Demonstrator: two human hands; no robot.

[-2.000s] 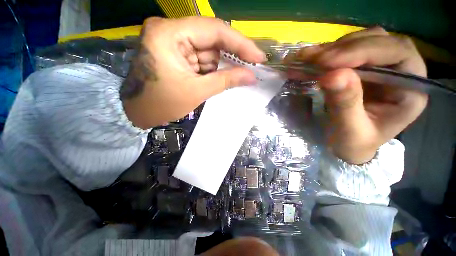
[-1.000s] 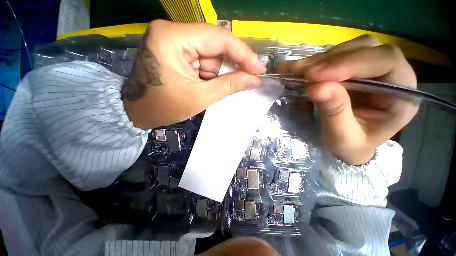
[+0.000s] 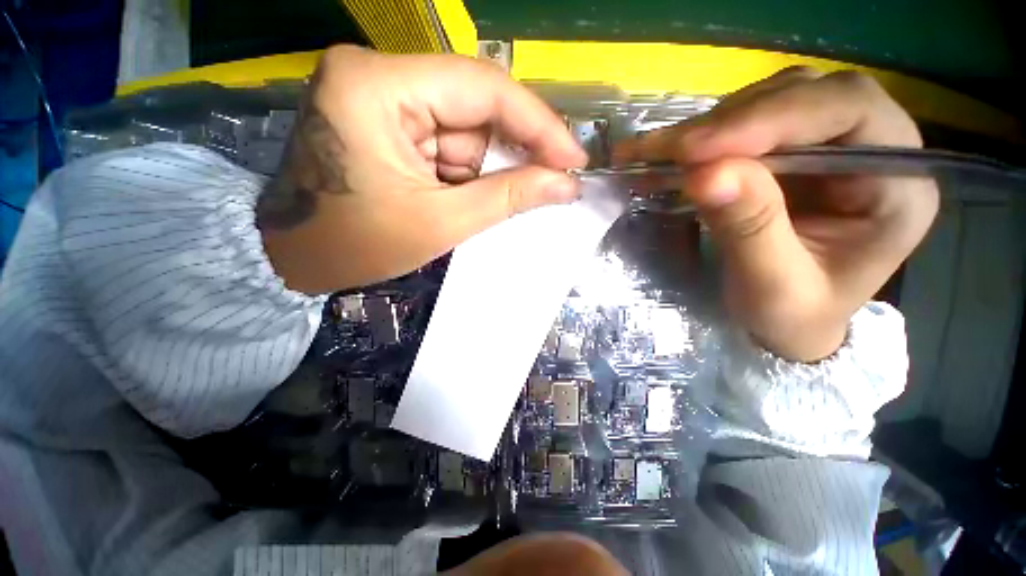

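My left hand (image 3: 416, 169), tattooed, pinches the upper end of a white backing strip (image 3: 478, 326) between thumb and forefinger; the strip hangs down over the tray. My right hand (image 3: 816, 203) holds thin grey tweezers (image 3: 833, 161), their tips pointing left at my left fingertips. The tips meet the strip's end at the left thumb; whether a sticker is between them is too small to tell. Below lies a clear shiny blister tray (image 3: 698, 394) with circuit board modules (image 3: 559, 402) in its pockets, partly hidden by the strip, hands and sleeves.
Yellow edging (image 3: 653, 70) runs behind the tray, with a yellow ribbed strip (image 3: 411, 25) and the green bench top (image 3: 698, 25) beyond. Something blue (image 3: 25, 124) with a thin wire is at the far left. White striped sleeves (image 3: 169, 281) cover parts of the tray's sides.
The dotted row on the strip's end, visible two seconds ago, is now hidden by my left fingers. The tweezer tips have moved slightly left to my left fingertips. The strip has shifted slightly.
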